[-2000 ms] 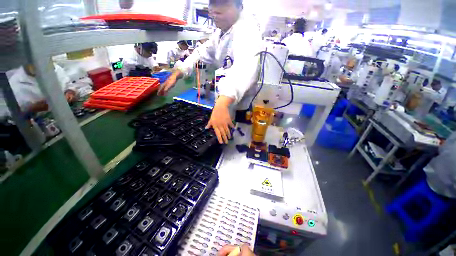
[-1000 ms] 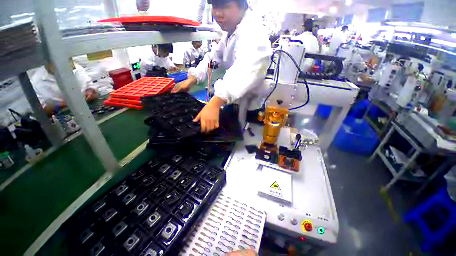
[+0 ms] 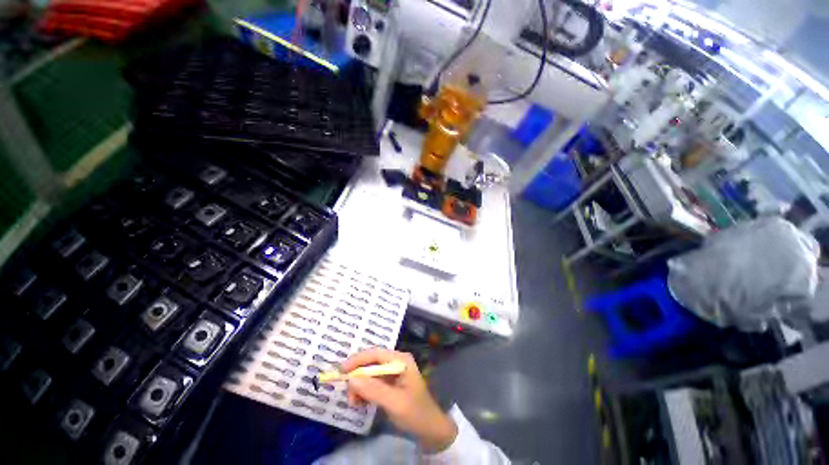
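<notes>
My right hand (image 3: 395,395) holds a short tan stick-like tool (image 3: 364,371) between thumb and fingers. Its dark tip is over the lower part of the white plate (image 3: 329,341), which has rows of small grey shapes. Whether the tip touches the plate, I cannot tell. Left of the plate lies the black blister tray (image 3: 250,300), its square pockets holding modules (image 3: 202,335) with silver centres. My left hand is not in view.
Stacked black trays (image 3: 264,104) stand behind the working tray. The white machine bed (image 3: 427,263) carries the orange-and-black fixture (image 3: 460,207) under the orange machine head (image 3: 445,127). A person in white (image 3: 745,272) sits at the right near a blue stool (image 3: 636,309).
My right hand has come further into view over the white plate with the tan tool. The view has turned down and right. The person behind the stacked trays is out of view.
</notes>
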